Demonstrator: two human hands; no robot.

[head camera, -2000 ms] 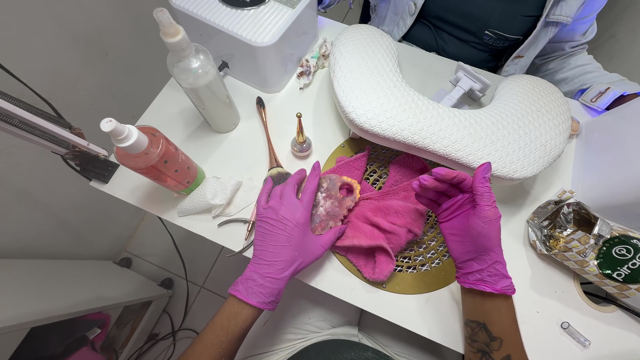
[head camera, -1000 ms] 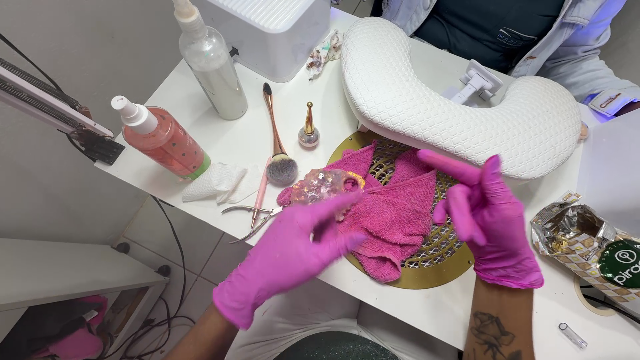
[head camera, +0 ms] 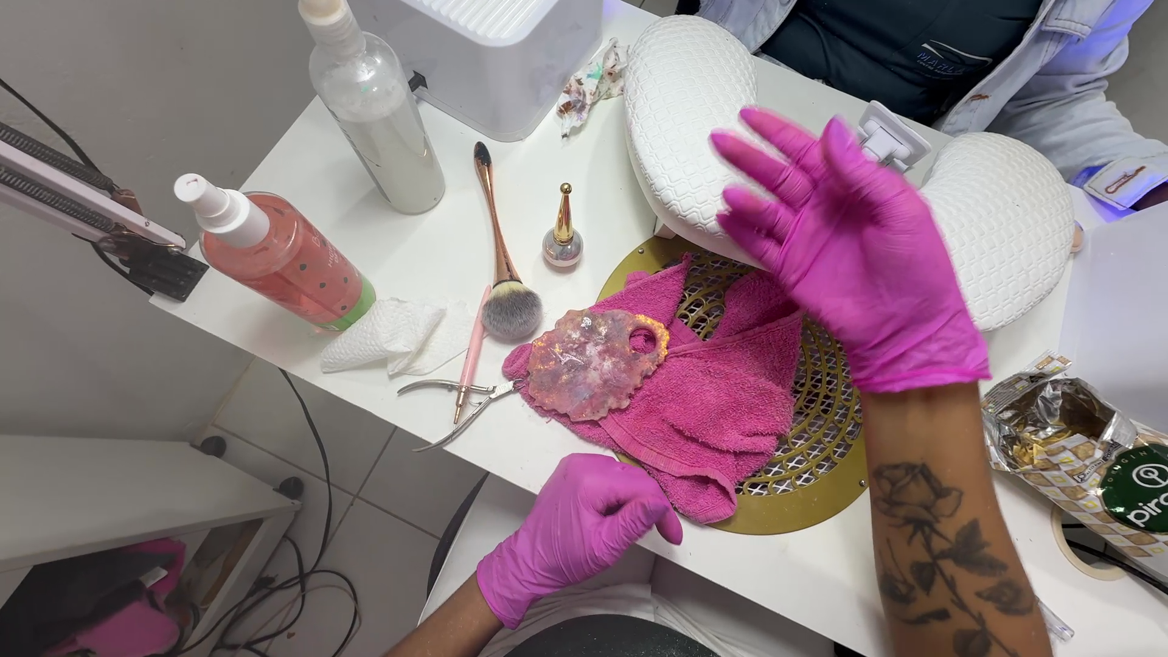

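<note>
My left hand (head camera: pixel 584 529), in a pink glove, is at the table's front edge, fingers loosely curled and nothing visible in them. My right hand (head camera: pixel 839 246), gloved alike, is raised palm up with fingers apart, over the white textured armrest (head camera: pixel 693 119). Between them a pink towel (head camera: pixel 703 411) lies crumpled on a round gold grille (head camera: pixel 821 502). A marbled pink resin palette (head camera: pixel 593 365) with a thumb hole rests on the towel's left end. Left of it are cuticle nippers (head camera: pixel 470 411), a pink pen-like tool (head camera: pixel 473 356), a fluffy brush (head camera: pixel 509 306) and a small gold-capped bottle (head camera: pixel 562 242).
A red spray bottle (head camera: pixel 292 265), a clear spray bottle (head camera: pixel 379 119) and crumpled white tissue (head camera: pixel 397 338) stand or lie at left. Behind is a white appliance (head camera: pixel 493 73). An opened foil snack bag (head camera: pixel 1077 447) lies at right. A person in a denim jacket (head camera: pixel 1058 91) sits opposite.
My left hand has left the resin palette and drawn back to the front edge. My right hand has moved up over the armrest, its palm turned upward.
</note>
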